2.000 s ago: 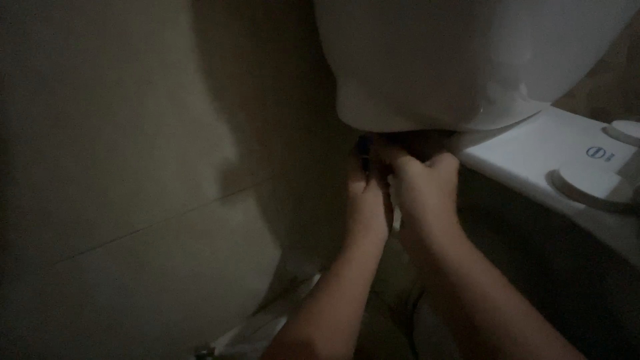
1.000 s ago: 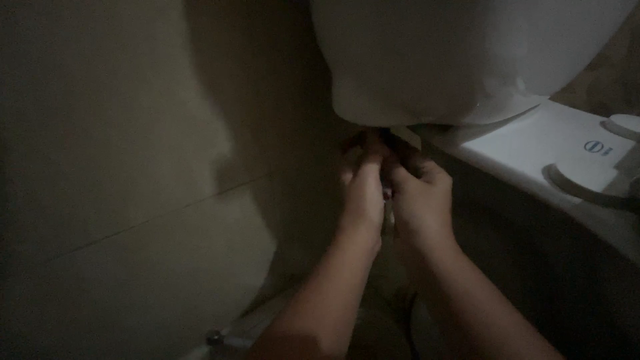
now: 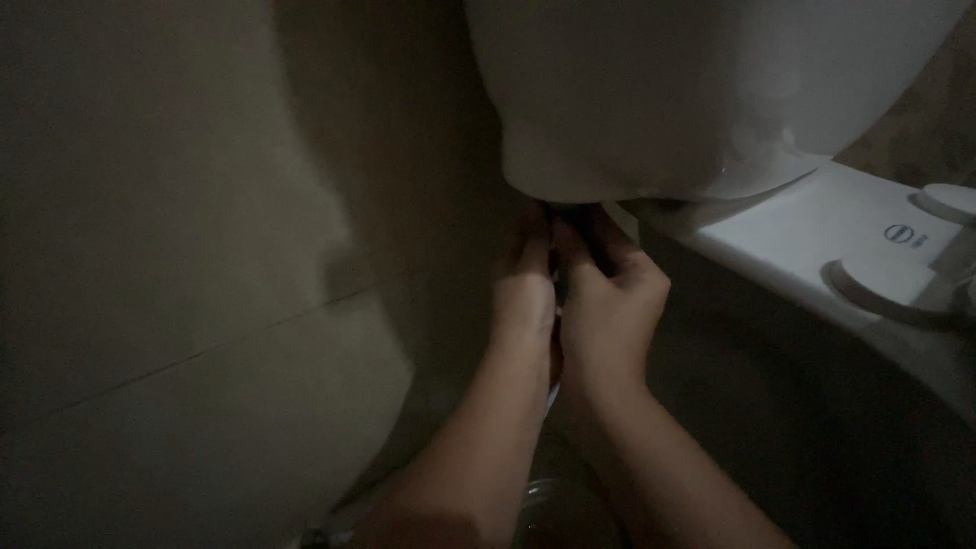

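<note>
Both of my hands reach up under the rounded lower edge of a white ceramic toilet tank (image 3: 656, 99). My left hand (image 3: 526, 274) is on the wall side, its fingers raised into shadow below the tank. Close against it, my right hand (image 3: 610, 282) has bent fingers around something dark beneath the tank. Shadow hides the fingertips and whatever they touch, so I cannot tell what either hand grips. A thin pale piece (image 3: 553, 396) shows between my wrists.
The white rear deck of the toilet bowl (image 3: 823, 229), with a blue printed mark and seat hinge covers (image 3: 884, 282), juts out at the right. A tiled wall (image 3: 191, 267) rises on the left. Low between my forearms is a rounded clear object (image 3: 568, 511); a small metal fitting (image 3: 316, 537) lies lower left.
Both hands remain under the tank, while their fingers have shifted a little. The pale piece between the wrists shows differently from two seconds ago.
</note>
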